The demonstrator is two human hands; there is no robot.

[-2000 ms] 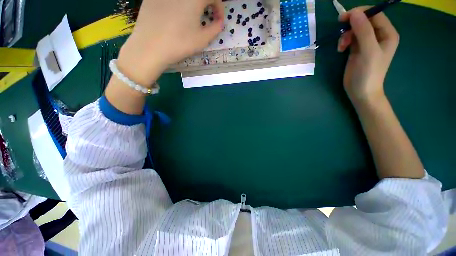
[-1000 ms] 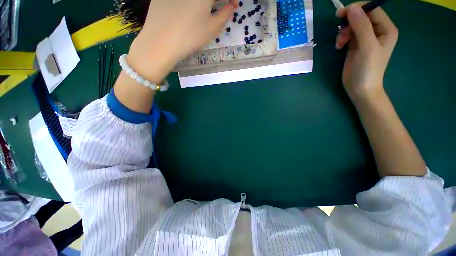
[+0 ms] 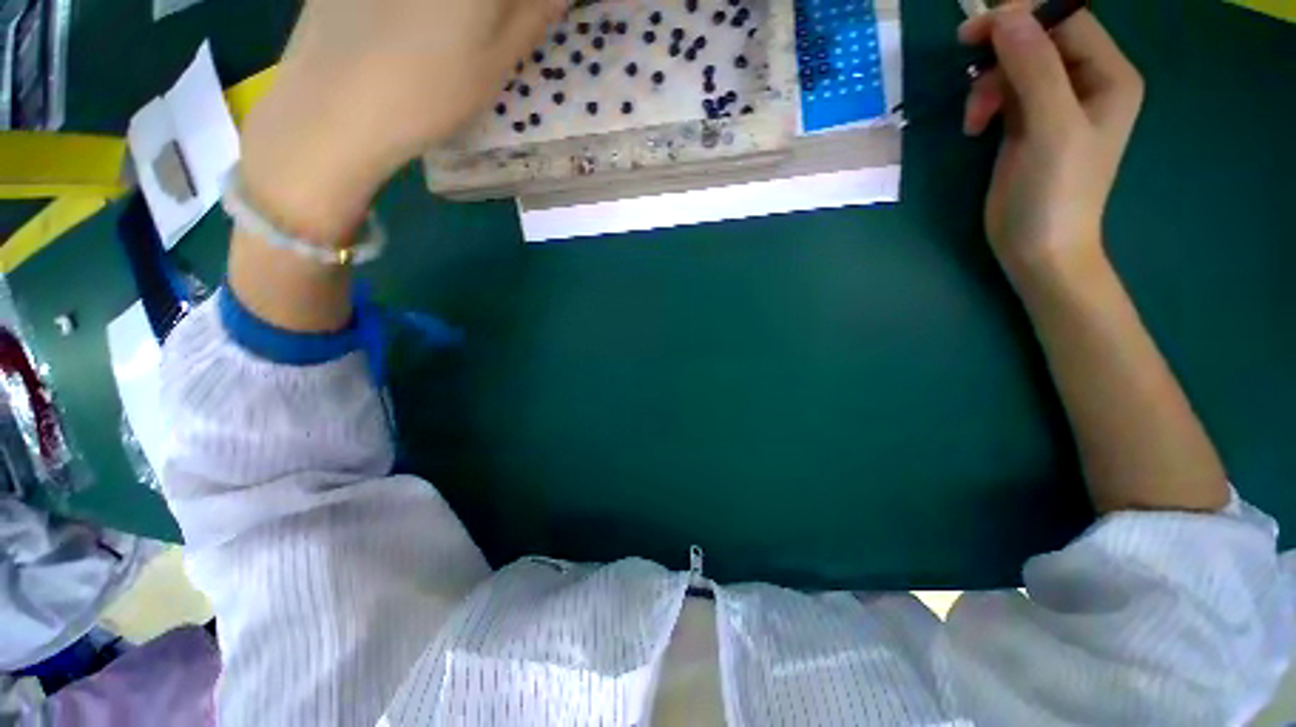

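A shallow pale speckled parts tray (image 3: 611, 164) holds many small round black parts (image 3: 628, 108) at the top centre. My left hand (image 3: 412, 85) is over the tray's left side, cut off by the top edge; its fingertips are out of the picture, so I cannot tell if it holds anything. My right hand (image 3: 1052, 128) is at the upper right, its fingers closed on black tweezers (image 3: 1055, 14). The tweezers' tip points left toward a blue sheet with light dots (image 3: 841, 64) beside the tray.
A white liner (image 3: 711, 203) lies under the tray. On the left are a folded white card (image 3: 189, 149), yellow strips (image 3: 57, 161), a dark blue strip (image 3: 149, 256) and a crinkled clear bag (image 3: 31, 405). All lie on the green bench mat (image 3: 739, 384).
My left hand has moved left and up, uncovering more of the tray and its black parts. It now covers the dark bristly bundle's former place. My right hand has hardly moved.
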